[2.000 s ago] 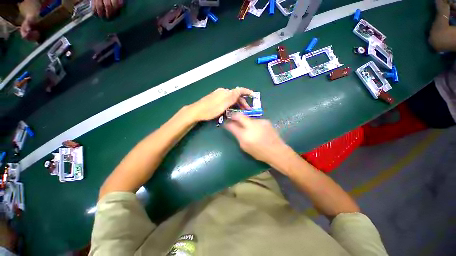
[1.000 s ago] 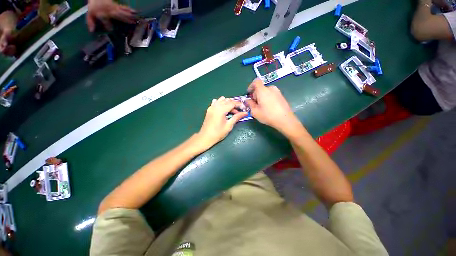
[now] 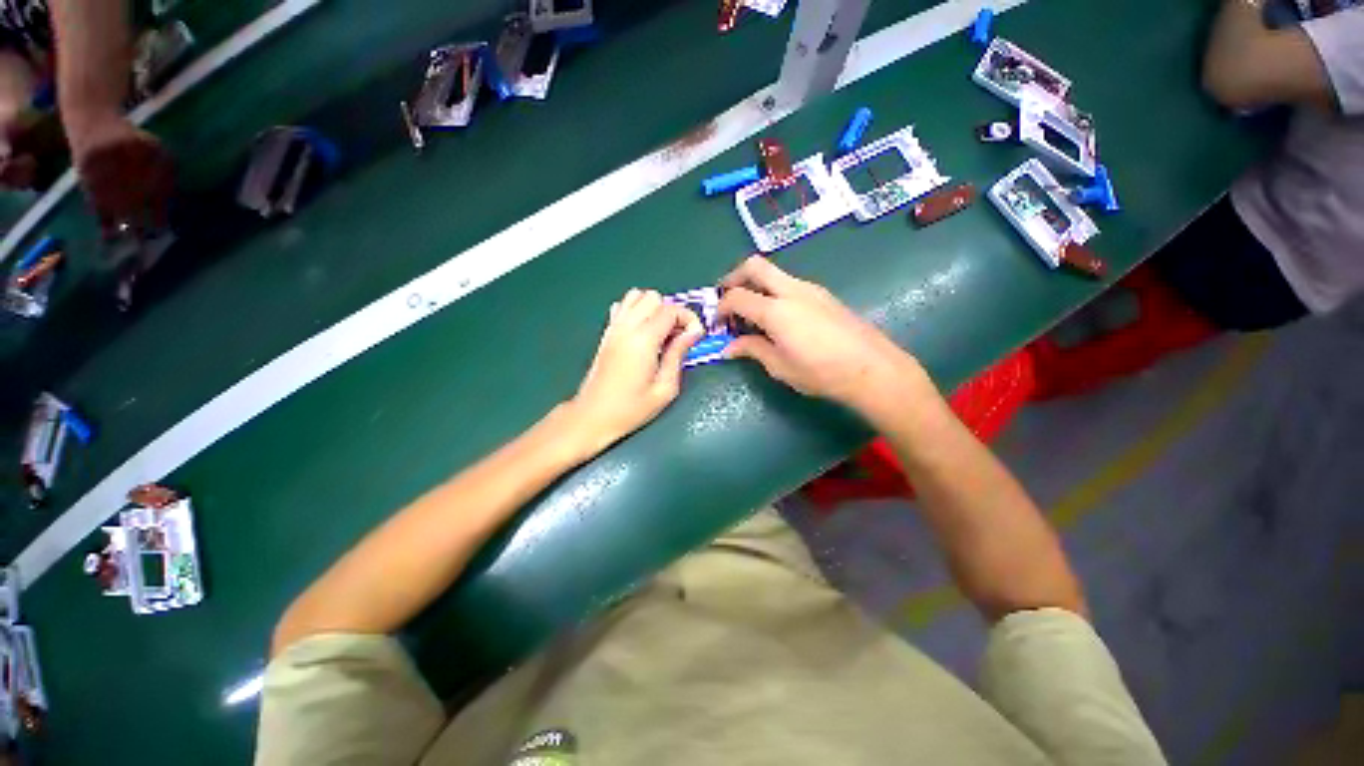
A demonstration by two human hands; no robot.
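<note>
A small white housing [image 3: 697, 304] lies on the green bench in front of me, mostly covered by my fingers. A blue cell [image 3: 708, 347] shows along its near edge. My left hand [image 3: 636, 359] grips the housing's left side, thumb and fingers bent around it. My right hand [image 3: 800, 332] is on its right side, fingertips pressed on the housing. What lies under the fingertips is hidden.
Two joined white housings [image 3: 788, 205] with blue cells and brown parts lie beyond my right hand. More units [image 3: 1043, 210] lie at the right, one [image 3: 154, 554] at the left. A white rail [image 3: 434, 292] borders the belt. Another person's hand [image 3: 126, 180] is at upper left.
My right hand has lowered slightly onto the housing's right side, and more of the blue cell shows. The view has shifted slightly. The other person's hand at upper left has moved left and down.
</note>
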